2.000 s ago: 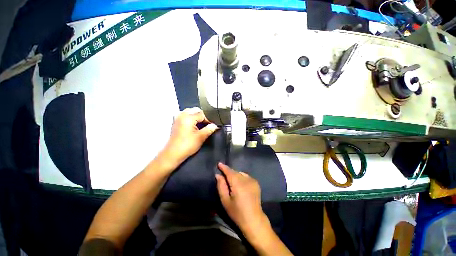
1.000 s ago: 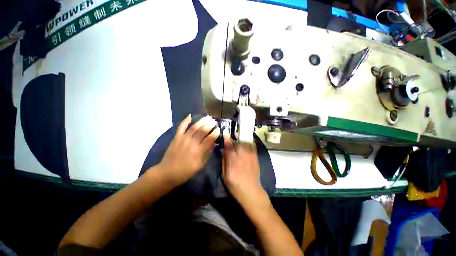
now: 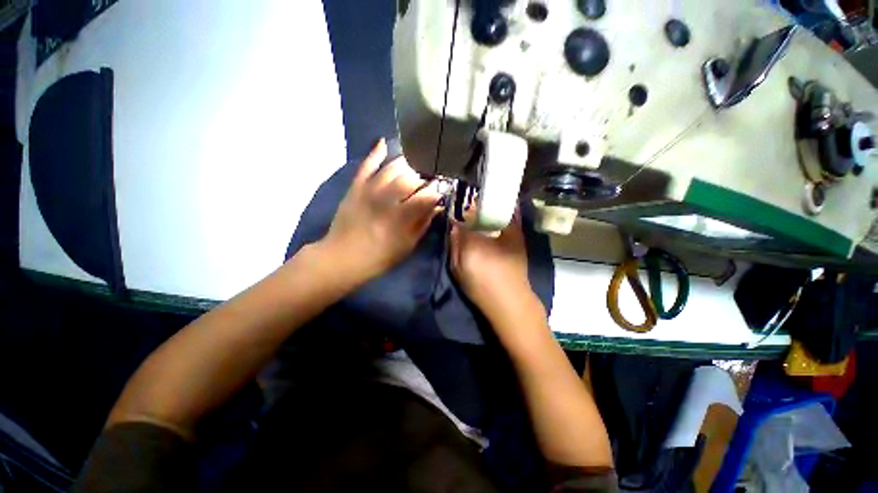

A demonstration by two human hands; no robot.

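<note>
A dark rounded pocket bag piece point(image 3: 322, 207) lies under the sewing machine head point(image 3: 568, 106) and hangs over the table's front edge. A larger dark garment panel point(image 3: 366, 67) runs up behind it, left of the head. My left hand point(image 3: 380, 217) lies on the cloth just left of the needle area, fingers bent near the presser foot point(image 3: 449, 193). My right hand point(image 3: 489, 255) presses on the cloth in front of the pale finger guard point(image 3: 503, 181), its fingertips partly hidden by it. Whether either hand pinches the cloth cannot be told.
A dark half-moon piece point(image 3: 77, 178) lies on the white top at left. Scissors with orange-yellow and green handle loops point(image 3: 633, 298) lie right of the needle. Dark cloth and a blue bin point(image 3: 751, 433) are at the lower right, below the green table edge point(image 3: 674, 345).
The view has moved closer to the machine. Both hands have come up to the needle; my right hand moved up from the lower cloth. The rounded piece now spreads further left under my left hand.
</note>
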